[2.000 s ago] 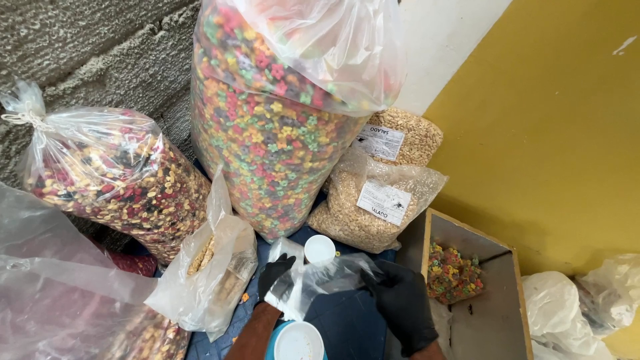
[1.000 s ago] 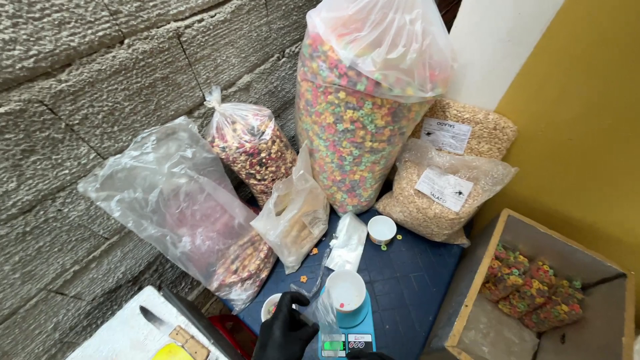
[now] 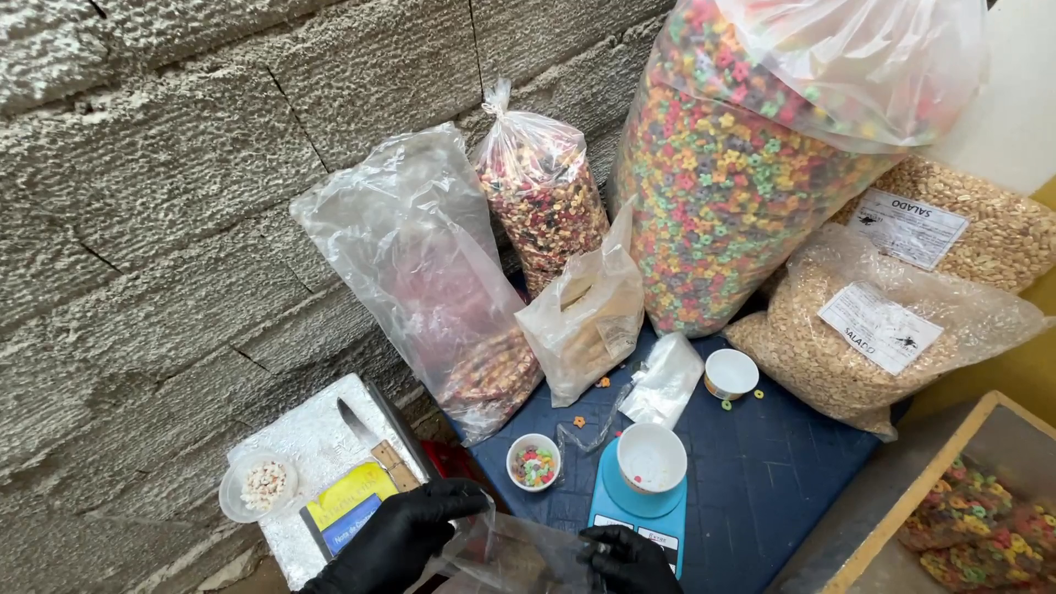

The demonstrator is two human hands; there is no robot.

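Observation:
Both hands wear black gloves. My left hand (image 3: 412,532), at the bottom centre, pinches one side of a clear plastic bag (image 3: 524,551); my right hand (image 3: 629,561) grips its other side. Just above my right hand, a blue kitchen scale (image 3: 606,503) carries a white cup (image 3: 652,458) with a little coloured cereal inside. Left of the scale stands a small white cup of coloured cereal rings (image 3: 534,464). Behind the scale lie a stack of clear bags (image 3: 667,379) and another white cup (image 3: 731,374).
Large bags of coloured cereal (image 3: 709,190), mixed grain (image 3: 544,198) and puffed grain (image 3: 858,322) stand behind on the blue table (image 3: 767,495). A wooden box (image 3: 916,495) at right holds filled bags. At left, a knife (image 3: 375,445) and a tub (image 3: 260,487) sit on a foil-covered surface.
The view has swung left since two seconds ago. Compared with one second ago, my left hand has moved away from the cups, and a clear bag is now stretched between both hands.

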